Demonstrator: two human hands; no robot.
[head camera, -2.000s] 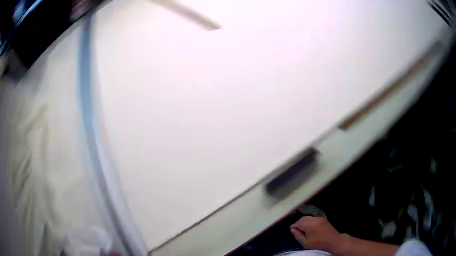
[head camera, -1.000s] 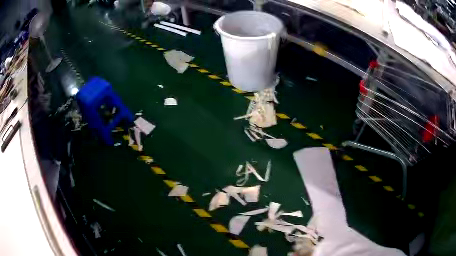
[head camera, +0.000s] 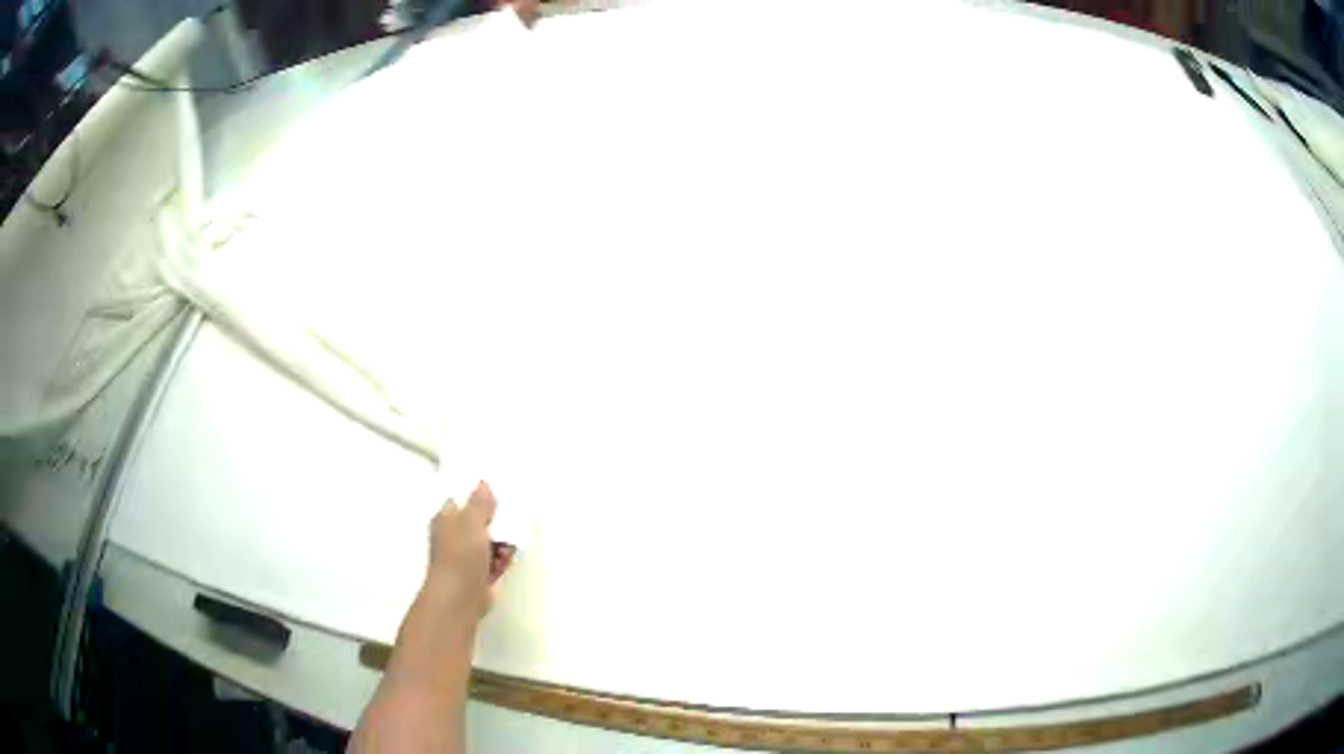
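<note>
My left hand (head camera: 469, 548) reaches in from the bottom, left of centre. Its fingers are closed on the edge of a cream-white fabric ply (head camera: 332, 380). The ply's edge runs from the fingers as a folded ridge up and left to a bunched, creased part. A small dark thing shows at the fingers; I cannot tell what it is. White cloth (head camera: 884, 368) lies flat and overexposed over most of the table. My right hand is not in view.
A ruler (head camera: 708, 728) lies along the near edge, and a black weight (head camera: 242, 625) to its left. A metal rail (head camera: 130, 430) crosses at left. Another person's hand (head camera: 522, 12) is at the far edge. Dark tools (head camera: 1241, 92) lie at far right.
The view has swung from the table to the floor and back to the table. My left hand now shows, holding the ply; the right hand seen earlier is out of the picture.
</note>
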